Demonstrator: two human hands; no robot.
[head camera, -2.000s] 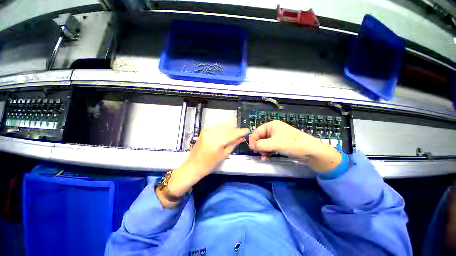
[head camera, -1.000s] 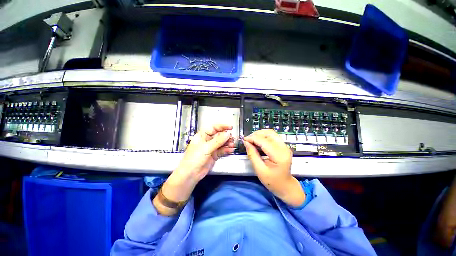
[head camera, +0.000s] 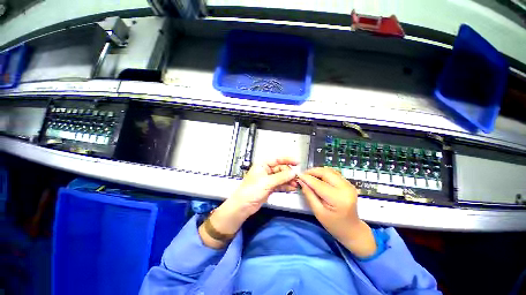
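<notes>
My left hand (head camera: 256, 191) and my right hand (head camera: 335, 200) meet fingertip to fingertip over the near rail, just left of the carrier. A tiny leaded component (head camera: 297, 175) shows faintly between the pinched fingertips; its shape is too small to tell. A green circuit board panel (head camera: 385, 160) lies in the black carrier (head camera: 319, 154) to the right of my hands, uncovered except near its lower left, by my right hand. A blue parts bin (head camera: 262, 95) on the shelf holds loose silvery pieces.
A second blue bin (head camera: 472, 78) stands tilted at right. A red holder (head camera: 378, 24) sits on the upper ledge. Another carrier with a board panel (head camera: 81, 125) and a dark plate (head camera: 147, 137) lie left on the conveyor. A large blue container (head camera: 104, 236) stands below left.
My right hand has withdrawn from over the board panel to the carrier's left side, and my hands have come together at the fingertips. The whole view has shifted and tilted.
</notes>
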